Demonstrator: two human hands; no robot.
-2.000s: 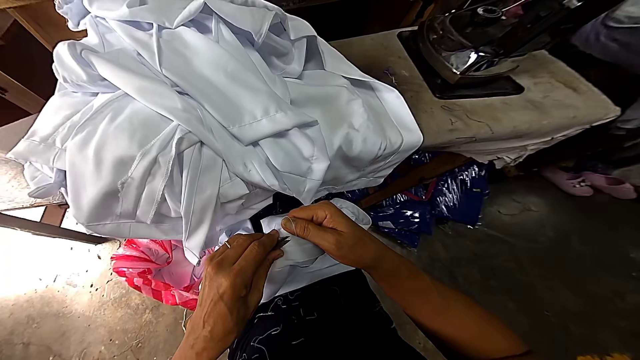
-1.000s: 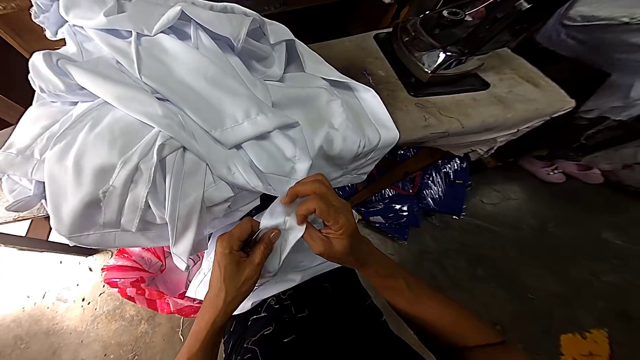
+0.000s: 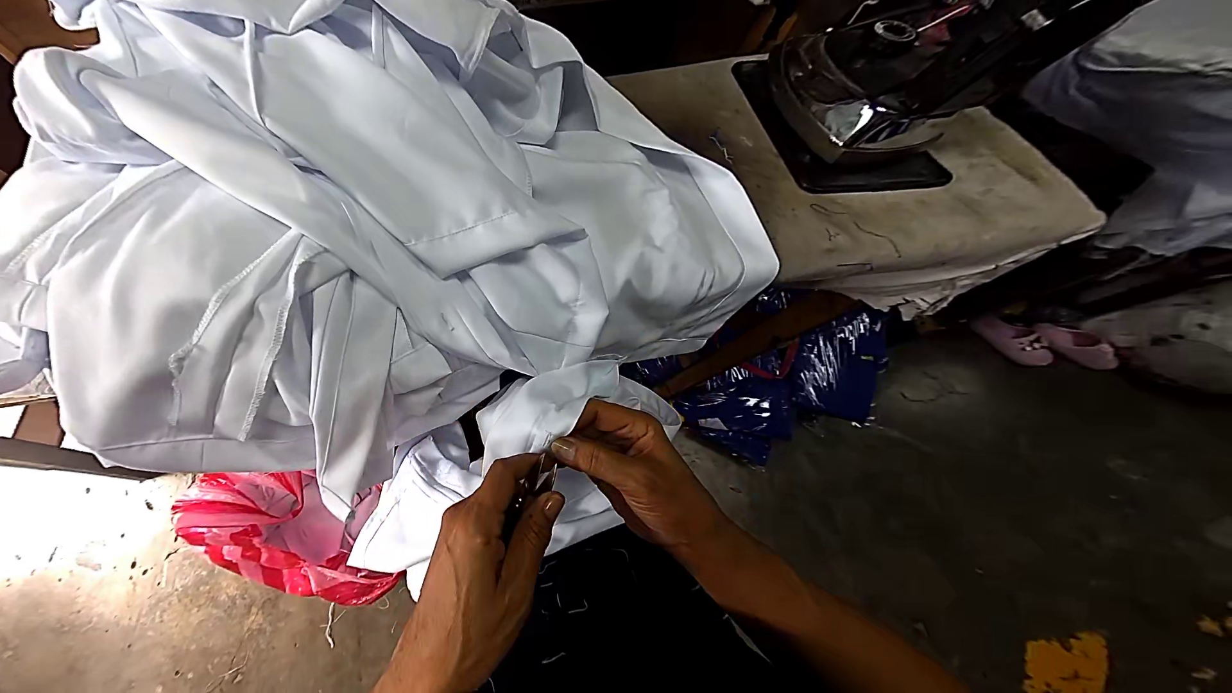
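Note:
My left hand (image 3: pixel 491 549) holds a small pointed metal tool (image 3: pixel 545 474), likely thread snips, between thumb and fingers, mostly hidden by the hand. The tips touch the edge of a white cloth piece (image 3: pixel 539 414) over my lap. Pinched on that same cloth, just right of the tool, is my right hand (image 3: pixel 635 462), with its thumb and index finger together. Behind both hands a big heap of white fabric garments (image 3: pixel 414 192) with overlocked seams fills the upper left.
An iron (image 3: pixel 847 96) stands on a dark pad on a padded, cloth-covered board (image 3: pixel 1001 183). Below lie blue items in clear plastic (image 3: pixel 751 404). A red and white plastic bag (image 3: pixel 260 529) sits at lower left. Pink shoes (image 3: pixel 1011 342) are on the floor at right.
One second ago both hands held the white cloth spread between them; now they are close together at its edge, with the metal tool's tips showing.

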